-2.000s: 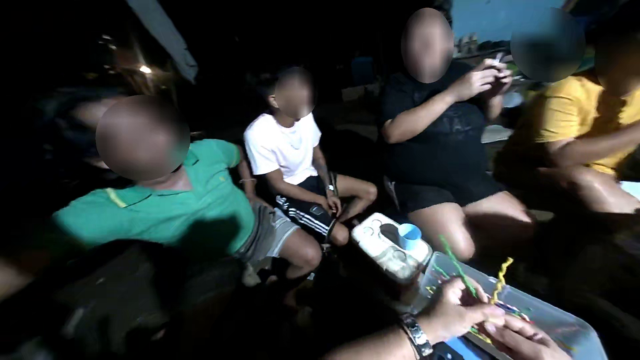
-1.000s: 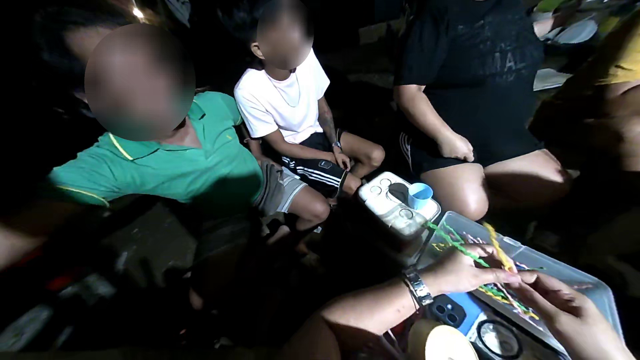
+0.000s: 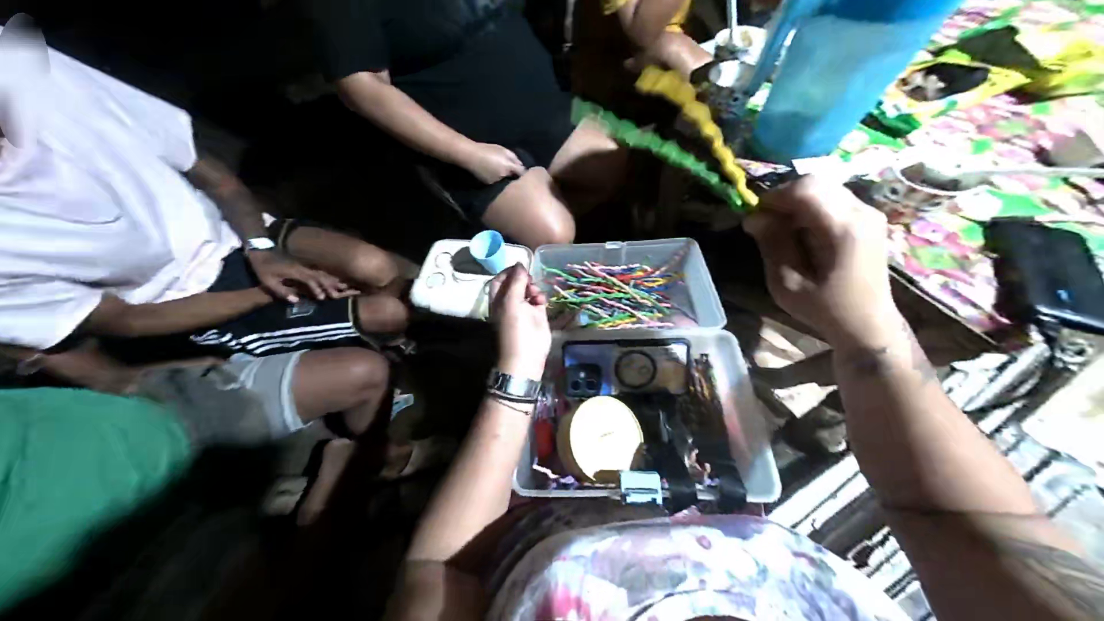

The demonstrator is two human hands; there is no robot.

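Note:
Raised at the right, my right hand (image 3: 819,250) is closed on the lower ends of a green twisted strand (image 3: 664,151) and a yellow twisted strand (image 3: 703,121). My left hand (image 3: 519,315) is held up with curled fingers at the left edge of a clear plastic box; whether it holds anything cannot be told. Many coloured twisted strands (image 3: 612,293) lie in the box's upper half (image 3: 711,297). Its lower half (image 3: 763,457) holds a phone (image 3: 584,379), a round pale-lidded container (image 3: 606,438) and dark items.
A white container (image 3: 444,289) with a blue cup (image 3: 488,250) stands left of the box. Seated people are at the left and ahead. At the right, a table with a floral cover (image 3: 949,285) bears a blue translucent vessel (image 3: 811,86) and a black object (image 3: 1048,276).
My hands, together over the box before, are now apart. The right one has moved up and right with the green and yellow strands. The view has turned down and right.

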